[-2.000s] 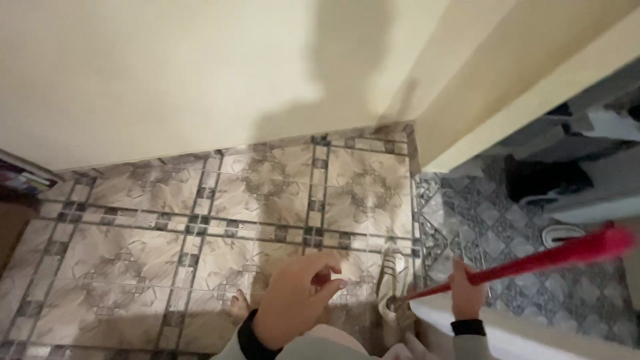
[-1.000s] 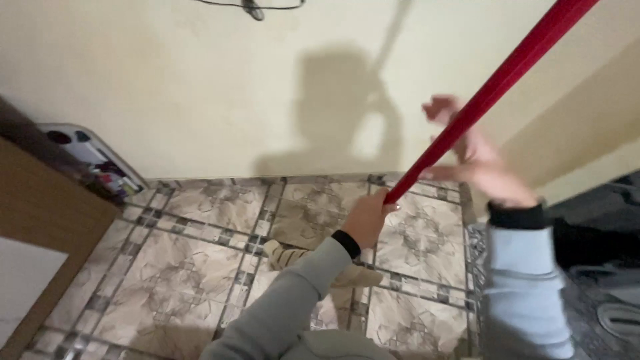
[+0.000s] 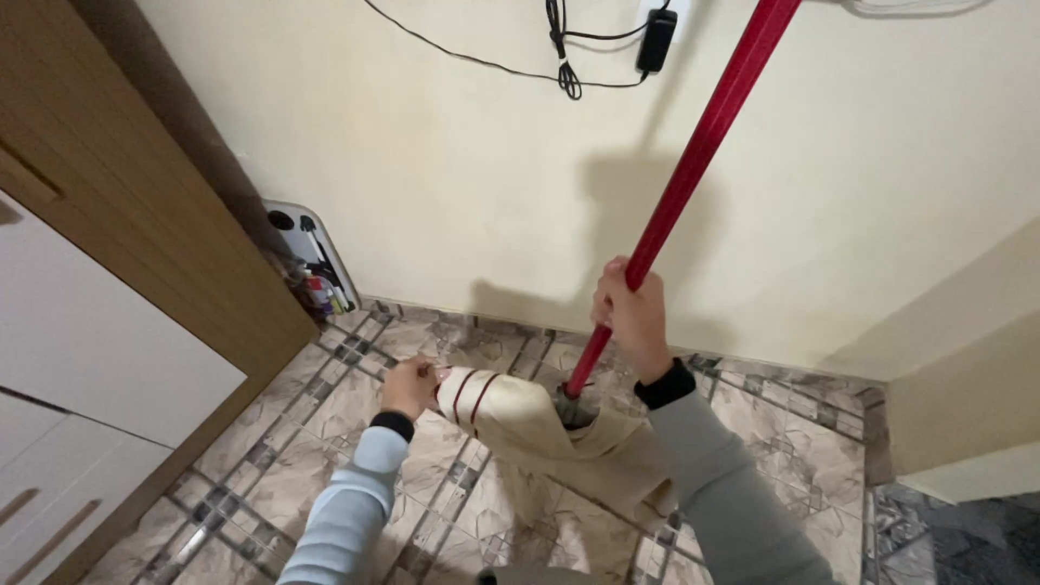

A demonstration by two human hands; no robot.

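Observation:
A red pole (image 3: 691,171) slants from the top right down to a dark fitting (image 3: 575,406) near the floor. My right hand (image 3: 632,313) is closed around its lower part. A beige cloth (image 3: 544,439) with dark red stripes at one end lies around the fitting, which shows through an opening in it. At the striped end, my left hand (image 3: 413,388) pinches the cloth's edge between its fingers. Part of the cloth's right side is hidden behind my right forearm.
A wood-trimmed cabinet (image 3: 162,203) with white fronts stands at the left. Beside it a white board or tray (image 3: 313,252) holding small items leans at the wall. A black power adapter (image 3: 656,41) and cables hang on the wall (image 3: 406,187). The floor (image 3: 276,479) is patterned tile.
My right hand, apart from the pole and blurred a second ago, now grips it. My left hand has let go of the pole and holds the cloth's striped end. The view has shifted.

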